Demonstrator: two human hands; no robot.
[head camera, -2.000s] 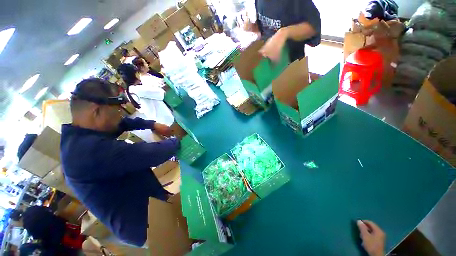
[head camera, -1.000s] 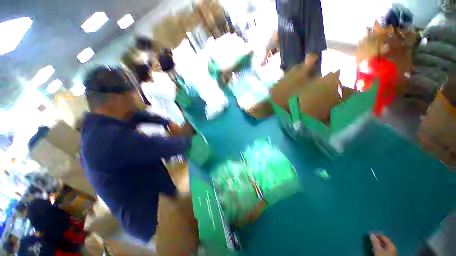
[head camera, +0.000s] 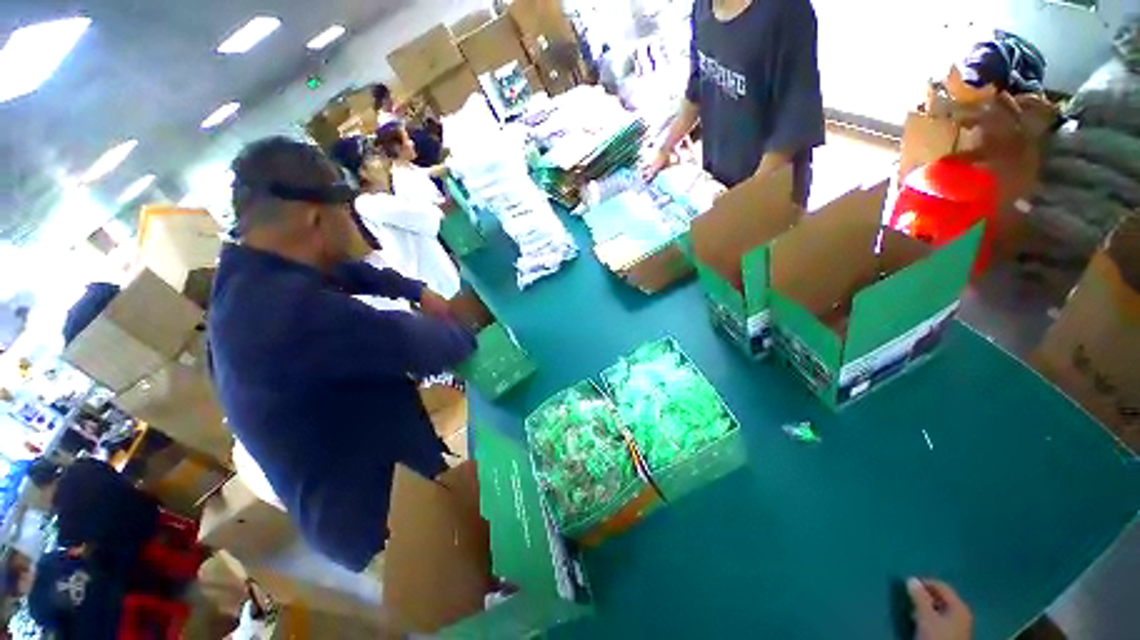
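My right hand (head camera: 938, 610) is small and cut off by the bottom edge at the lower right, over the green table. Its fingers are bent beside a dark patch; I cannot tell whether that is an object or shadow. My left hand is out of the picture. Two joined accessory trays (head camera: 635, 481) stand in front, heaped with small shiny clear and green-tinted packets. One loose packet (head camera: 800, 431) lies to their right. An open green retail box (head camera: 523, 550) with brown inside is at the lower left, partly cut off. Two more open retail boxes (head camera: 850, 363) stand together beyond the trays.
The green table (head camera: 800, 538) runs away from me. A person in dark blue (head camera: 338, 375) works at the left side with a small green box (head camera: 500, 360). Another person (head camera: 756, 94) stands at the far side by paper stacks. A red stool (head camera: 944, 206) and cartons stand right.
The two open retail boxes are now side by side and nearer to me. The far person's arms have drawn back from them. The view has shifted slightly. My right hand stays at the lower right.
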